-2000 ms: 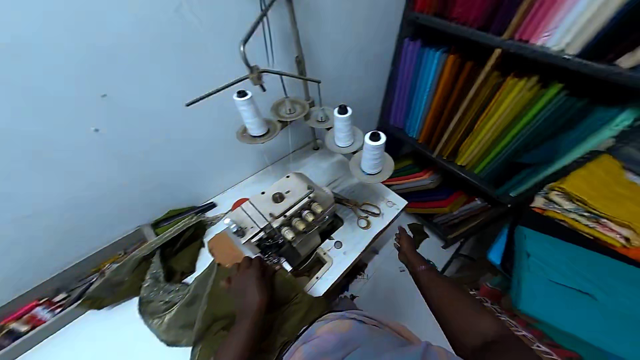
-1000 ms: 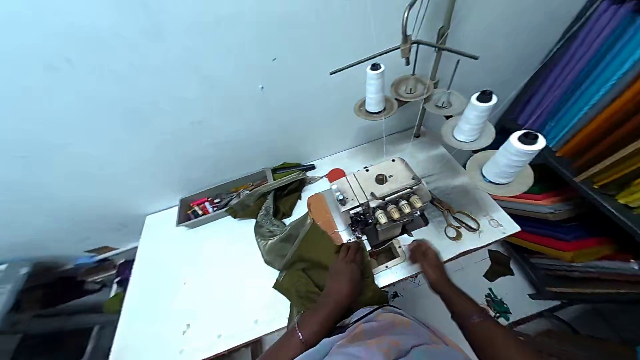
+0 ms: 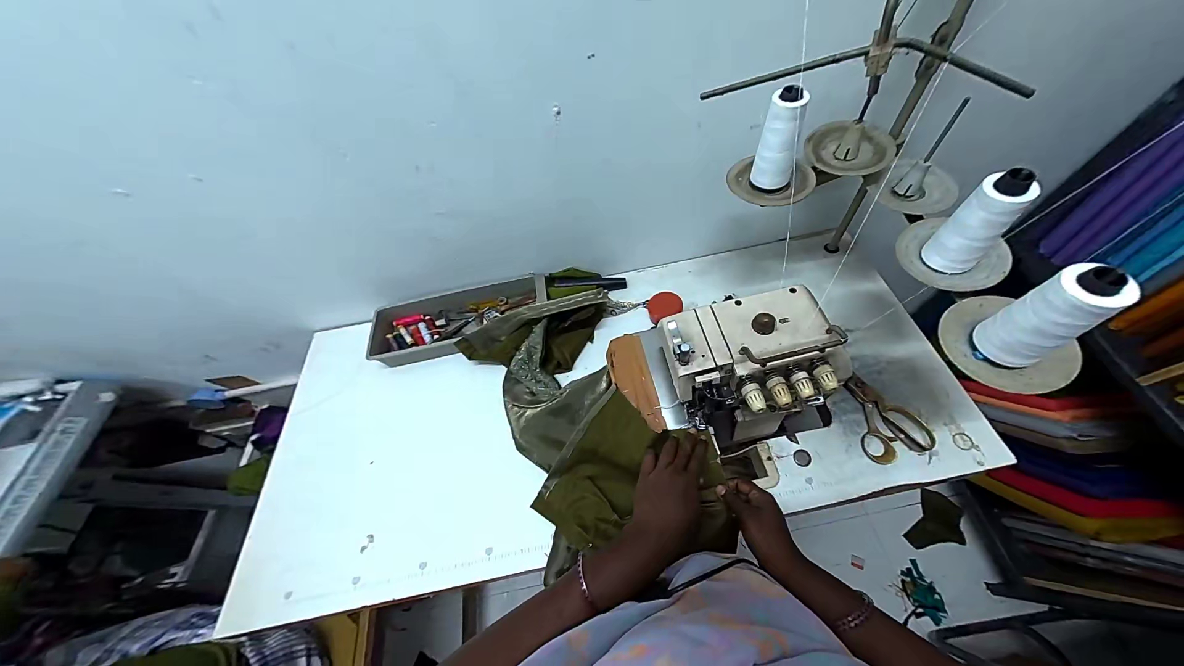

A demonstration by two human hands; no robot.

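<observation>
An overlock sewing machine [image 3: 754, 347] stands on the white table, threads rising from it to the spool stand. Olive green fabric [image 3: 592, 472] with a shiny grey-green part lies in front and to the left of it, one edge at the presser foot. My left hand [image 3: 671, 481] rests flat on this fabric just before the foot, fingers toward the needle area. At the fabric's right edge, my right hand [image 3: 754, 513] pinches the cloth between thumb and fingers. White thread cones [image 3: 980, 222] sit on the stand. Scissors [image 3: 888, 425] lie right of the machine.
A grey tray [image 3: 453, 319] of thread spools and small tools lies at the table's [image 3: 398, 481] back edge. A red disc [image 3: 664, 307] is behind the machine. Shelves of folded colored cloth [image 3: 1082, 490] stand at the right. Fabric scraps [image 3: 934, 520] lie on the floor.
My right hand has come left from beside the table's front edge onto the fabric and taken hold of its edge. My left hand stays on the cloth. The view has swung left.
</observation>
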